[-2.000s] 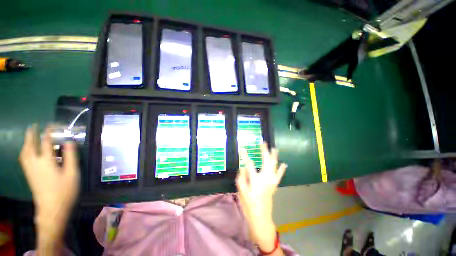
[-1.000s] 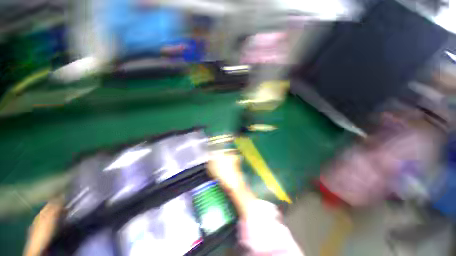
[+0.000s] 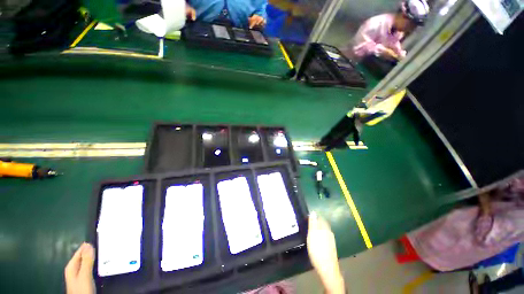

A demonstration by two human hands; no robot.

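A black phone tray (image 3: 153, 201) with four slots is held by its two ends. Its four smartphones (image 3: 182, 229) show white lit screens. My left hand (image 3: 82, 269) grips the tray's lower left edge, fingers partly hidden. My right hand (image 3: 323, 247) is at the tray's right edge, thumb up along it. A second black tray (image 3: 196, 150) lies behind, partly overlapped by the near one; three of its slots show dark phones (image 3: 246, 143), and its leftmost slot looks dark. The dark edge of another tray shows below the held one.
An electric screwdriver (image 3: 22, 170) lies left. Small black and white plugs (image 3: 320, 182) lie right of the trays, near yellow tape (image 3: 349, 198). A black bracket arm (image 3: 339, 133) stands behind them. People in blue (image 3: 225, 10) and pink (image 3: 379, 35) work across the bench; another pink sleeve (image 3: 459, 238) is at right.
The view has tilted up and steadied. My hands have gone from over the phones to the tray's ends. The near tray's green-striped screens have given way to white ones; dark phones now show in the far tray.
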